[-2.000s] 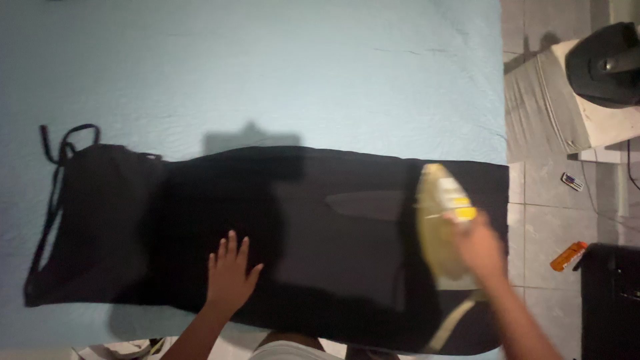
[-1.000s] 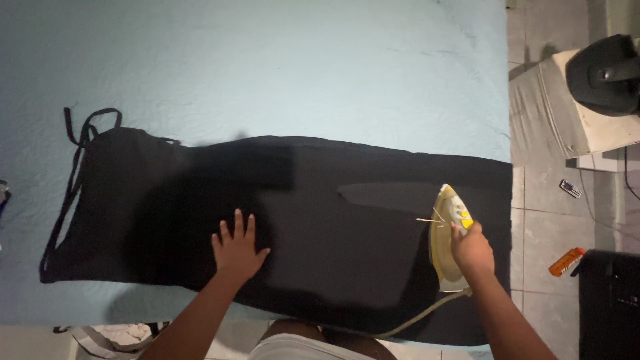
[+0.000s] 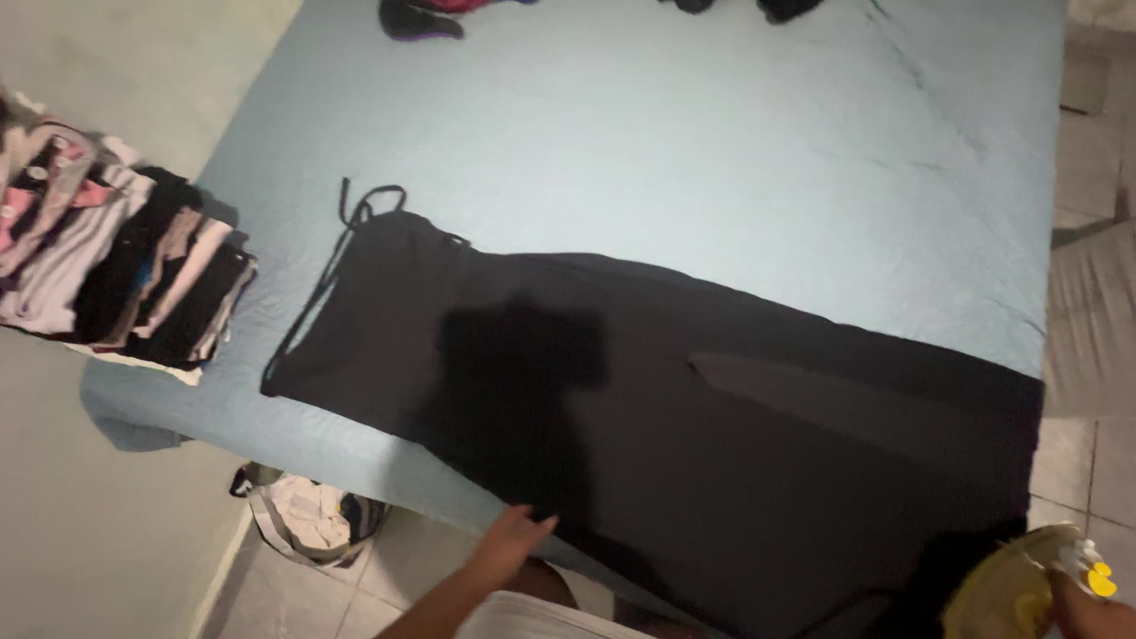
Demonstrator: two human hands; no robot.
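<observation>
A long black dress point(image 3: 568, 355) with thin straps lies spread on a light blue sheet point(image 3: 710, 160). Its strap end is at the left, and a long slit runs through its right half. My left hand point(image 3: 510, 543) is at the dress's near edge, fingertips at the fabric, holding nothing that shows. At the bottom right corner my right hand point(image 3: 1087, 612), partly cut off by the frame, grips a clothes iron point(image 3: 1012, 581) with yellow and white parts. The iron is over the lower right end of the dress; whether it touches the fabric cannot be told.
A stack of folded clothes point(image 3: 115, 257) stands at the left edge of the sheet. Below it, on the tiled floor, is a bag point(image 3: 311, 524) with light cloth inside. Dark and coloured items point(image 3: 422, 19) lie at the far edge. A wall is at the left.
My left hand has moved from the middle of the dress to its near edge. My right hand has brought the iron nearer to me. The view has swung left.
</observation>
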